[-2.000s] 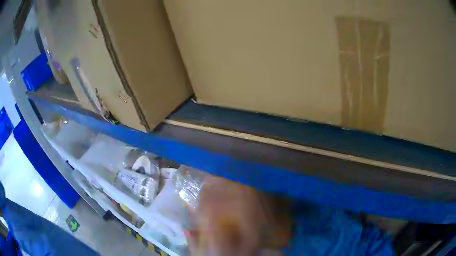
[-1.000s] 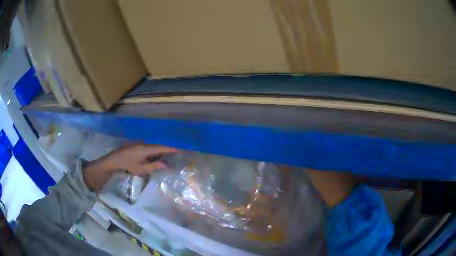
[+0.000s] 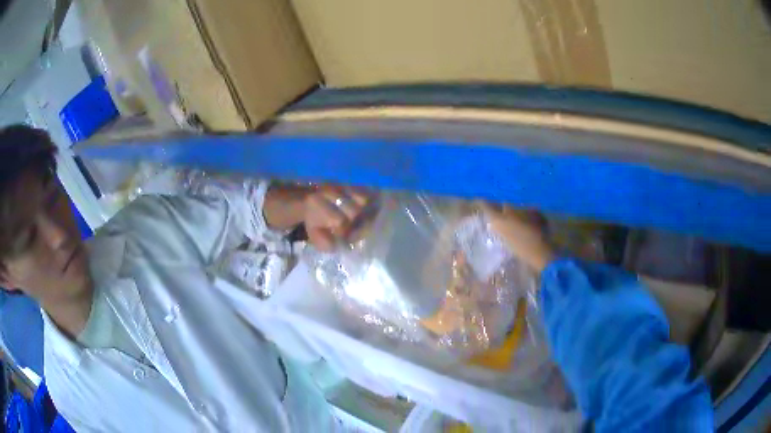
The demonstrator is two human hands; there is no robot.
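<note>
A large clear plastic bag (image 3: pixel 406 262) with orange-yellow pieces inside lies in a white bin (image 3: pixel 372 359) on the shelf below the blue beam. My right hand (image 3: pixel 522 235), in a blue sleeve, is at the bag's upper right edge and seems to grip the plastic; its fingertips are blurred and partly hidden. Another person's hand (image 3: pixel 336 216) is at the bag's upper left. My left hand is not in view.
A blue rack beam (image 3: pixel 423 167) crosses just above the hands. Large cartons (image 3: pixel 423 42) stand on the shelf above it. A person in a white coat (image 3: pixel 161 313) leans in close at the left. Wrapped rolls (image 3: pixel 260 269) lie left of the bag.
The person in the white coat has leaned into view at the left. The bag's contents show more, with the orange-yellow pieces higher. My right hand has moved up to the bag's upper edge.
</note>
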